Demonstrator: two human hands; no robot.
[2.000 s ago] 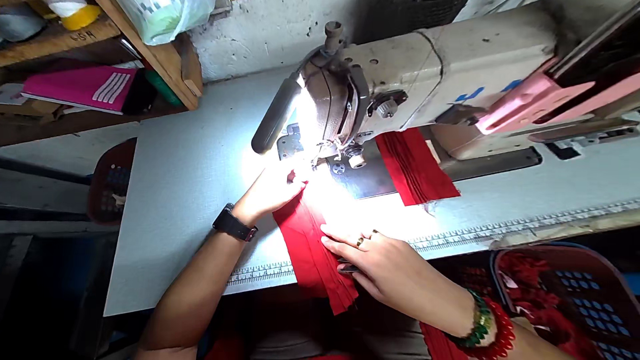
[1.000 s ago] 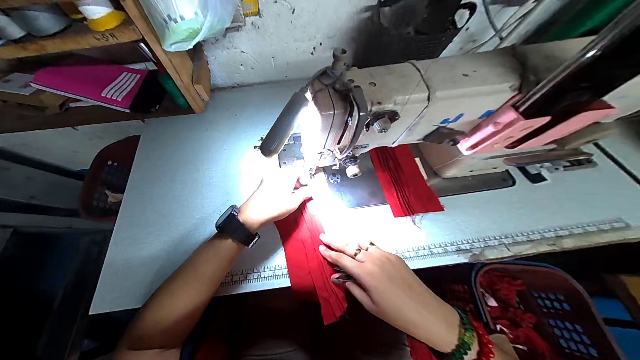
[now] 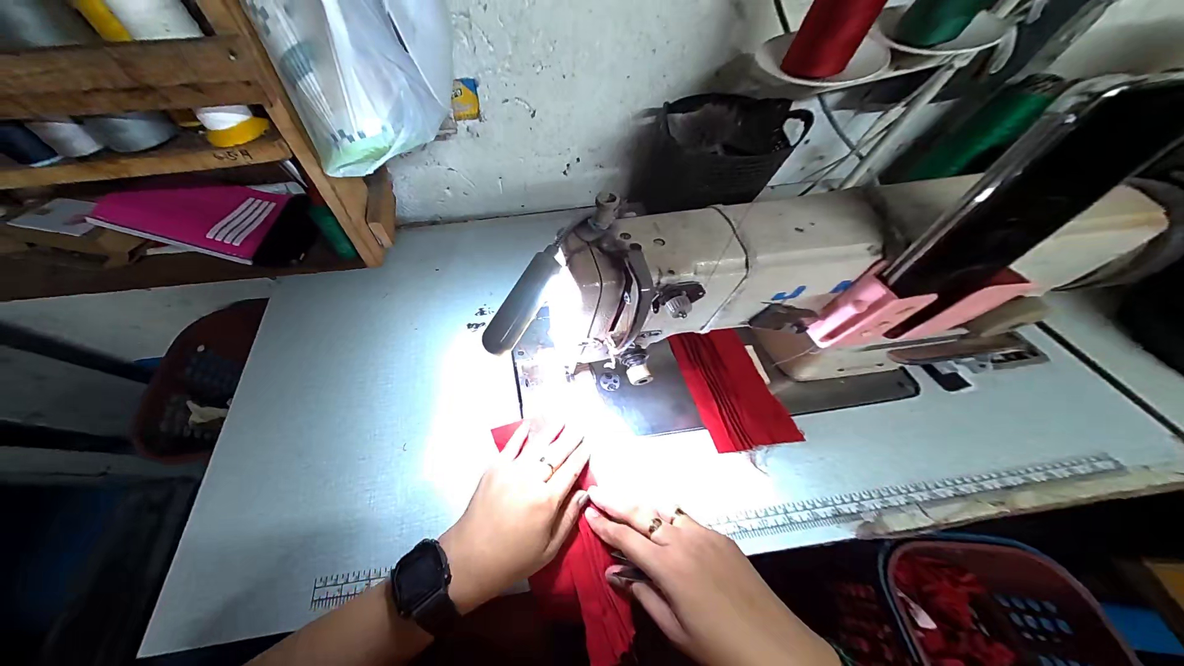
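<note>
A pleated strip of red cloth (image 3: 592, 587) lies at the front of the sewing machine (image 3: 610, 287) and hangs over the table's front edge. My left hand (image 3: 523, 504) rests flat on its upper part, fingers spread and pointing at the needle area, with a black watch on the wrist. Close on the right, my right hand (image 3: 680, 564) pinches the cloth's right side between thumb and fingers; a small dark object shows under those fingers. A second stack of pleated red cloth (image 3: 735, 393) lies under the machine arm. Glare from the lamp hides the needle and presser foot.
A measuring tape (image 3: 925, 495) runs along the table's front edge. A basket of red cloth (image 3: 980, 592) stands below at right, another basket (image 3: 185, 398) at left. A wooden shelf (image 3: 139, 166) with thread cones is at back left. A phone in a pink holder (image 3: 874, 310) sits on the machine.
My left hand has moved from beside the needle area toward the front, onto the cloth and closer to my right hand. The cloth's upper end now shows in front of the machine.
</note>
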